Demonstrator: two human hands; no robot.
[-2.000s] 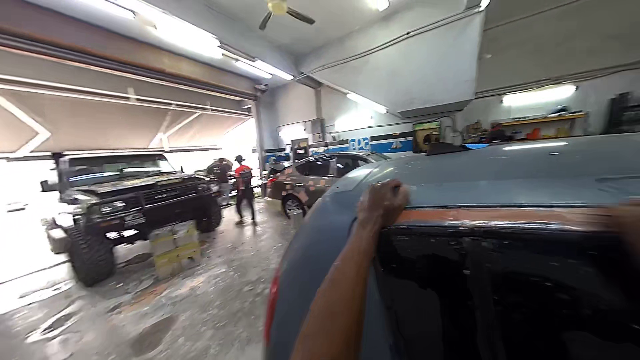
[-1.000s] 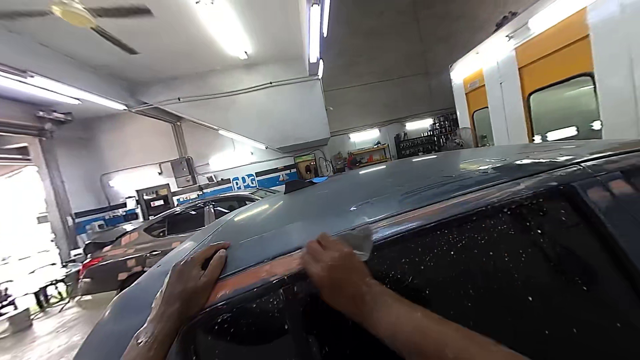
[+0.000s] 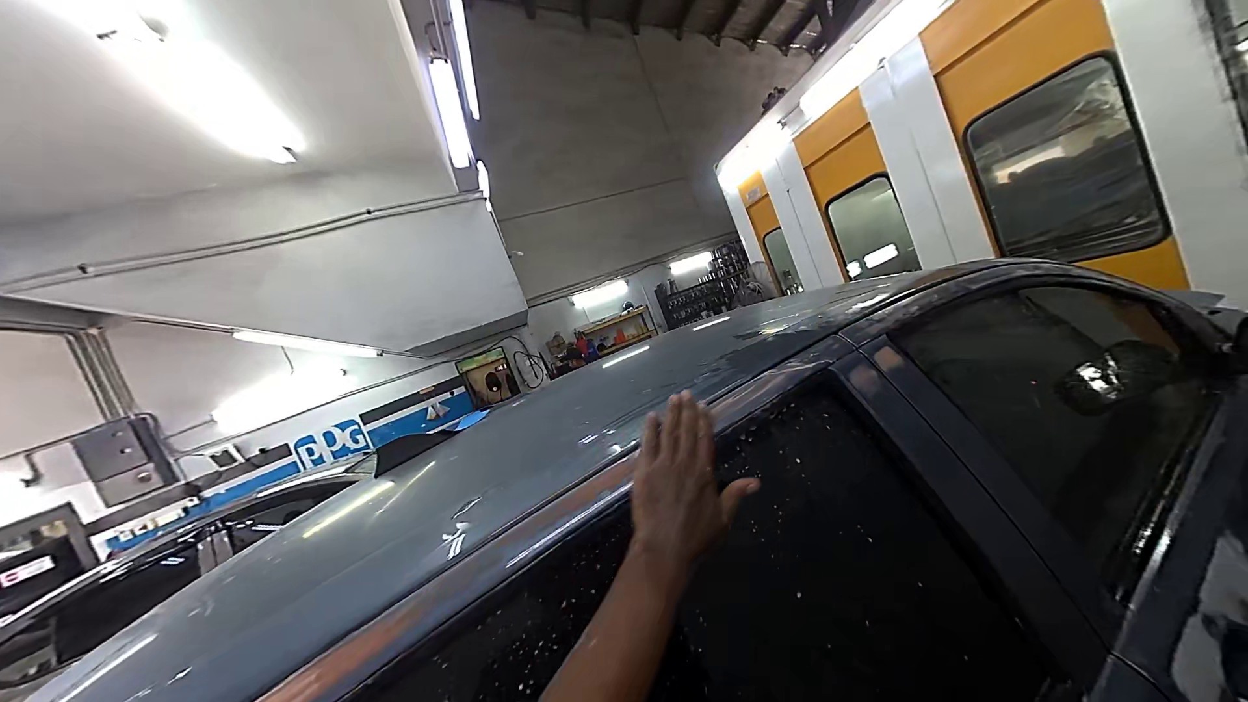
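My left hand (image 3: 681,478) lies with its back toward me on the car's roof edge, over the top of a dark side window (image 3: 838,546) flecked with pale specks. Its fingers are stretched out near the side roof rail (image 3: 575,502), the thumb stands apart over the glass, and nothing shows in its grasp. Brownish bare patches run along that rail, beside the wet-looking grey-blue roof panel (image 3: 468,463). My right hand is out of the view.
The dark front door window (image 3: 1063,380) and a side mirror lie to the right. Behind the car stand an orange and white booth (image 3: 926,146), a shelf (image 3: 624,331) with items and a rack of cans. Another car (image 3: 146,575) is parked at the left.
My right hand, which held a greyish thing on the roof edge beside my left hand a second ago, has left the view. The view has turned to the right.
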